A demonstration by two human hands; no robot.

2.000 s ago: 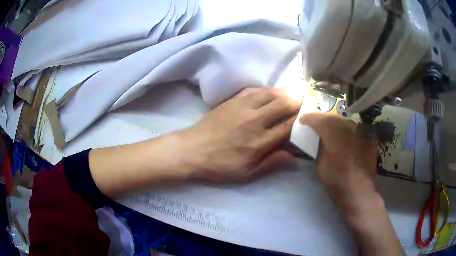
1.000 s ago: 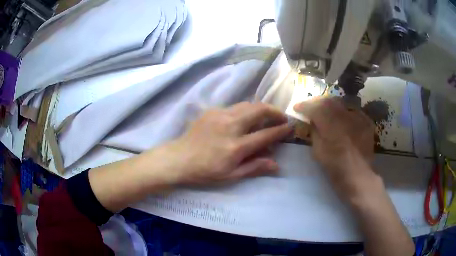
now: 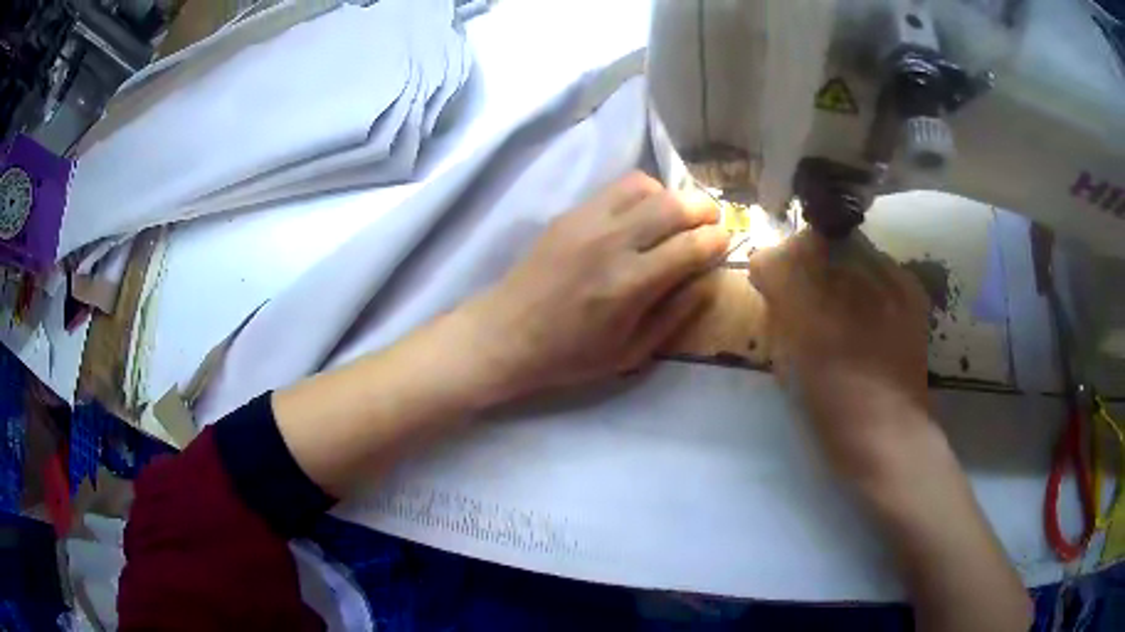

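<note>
A long pale cloth panel [image 3: 420, 266] runs from the lower left up to the lit needle area of the cream-white sewing machine [image 3: 771, 99]. My left hand [image 3: 617, 284] lies on the panel's edge just left of the needle, fingers bent and pressed down on it. My right hand [image 3: 845, 321] is at the needle plate [image 3: 709, 324], fingertips close to the presser foot. Glare and the fingers hide the needle and the strip end, so I cannot tell if my right hand grips anything.
A stack of pale panels [image 3: 259, 117] lies at the upper left beside a purple box [image 3: 31, 204]. Scissors [image 3: 1067, 475] with red and yellow handles lie at the right. A printed ruler scale [image 3: 481, 525] runs along the front edge. Blue crates [image 3: 432, 599] are below.
The panel has swung and drawn up toward the needle. My left hand has moved up and closer to it. The white strip end seen between my hands earlier no longer shows. The view has shifted right.
</note>
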